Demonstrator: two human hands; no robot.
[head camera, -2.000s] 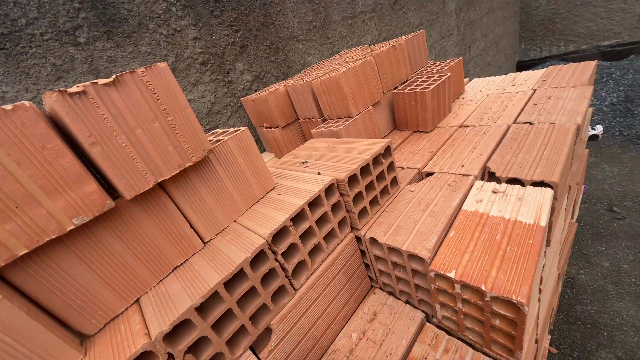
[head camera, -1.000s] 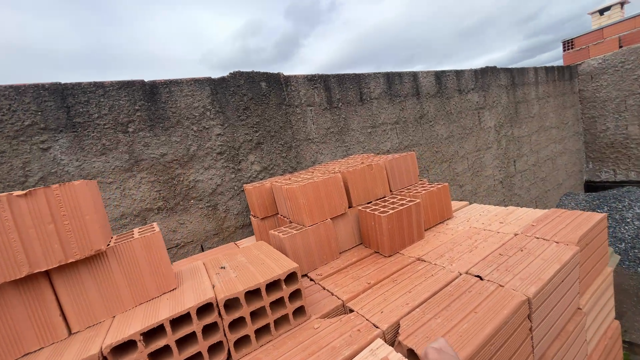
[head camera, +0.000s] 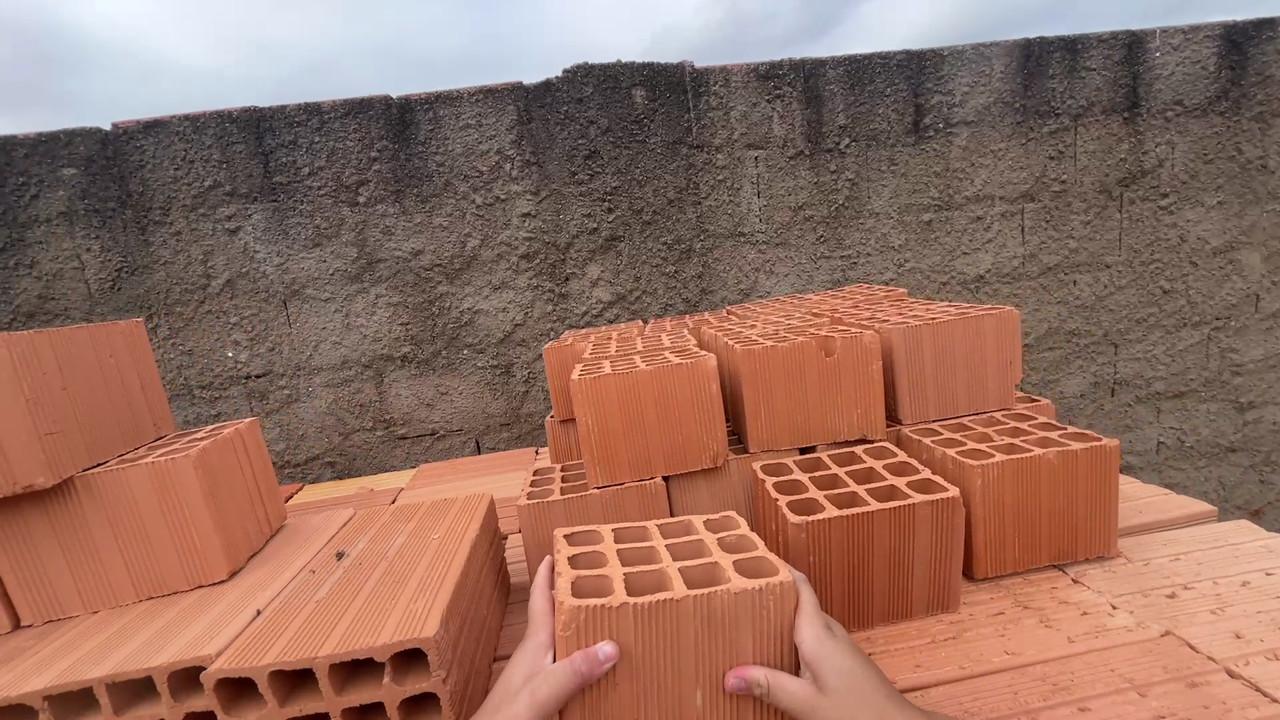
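A hollow clay brick (head camera: 675, 630) stands between my hands with its grid of open cells facing up. My left hand (head camera: 550, 655) grips its left side, thumb across the ribbed front face. On the opposite side my right hand (head camera: 820, 660) presses it, thumb also on the front. Just behind and to the right stands another upright hollow brick (head camera: 860, 560), with one more (head camera: 1040, 510) beyond it. Behind the held brick is a raised stack of upright bricks (head camera: 650, 420). The underside of the held brick is out of view.
Hollow bricks lying flat (head camera: 370, 580), cells toward me, are at the left front. Further left, upright bricks (head camera: 150, 520) are piled on others. Flat ribbed bricks (head camera: 1040, 640) form a surface at the right. A rough plastered wall (head camera: 450, 250) runs behind the pile.
Both hands have come into full view around a hollow brick that stands in front of the raised stack; a second earlier only a bit of a hand showed at the bottom edge. The view has shifted upward.
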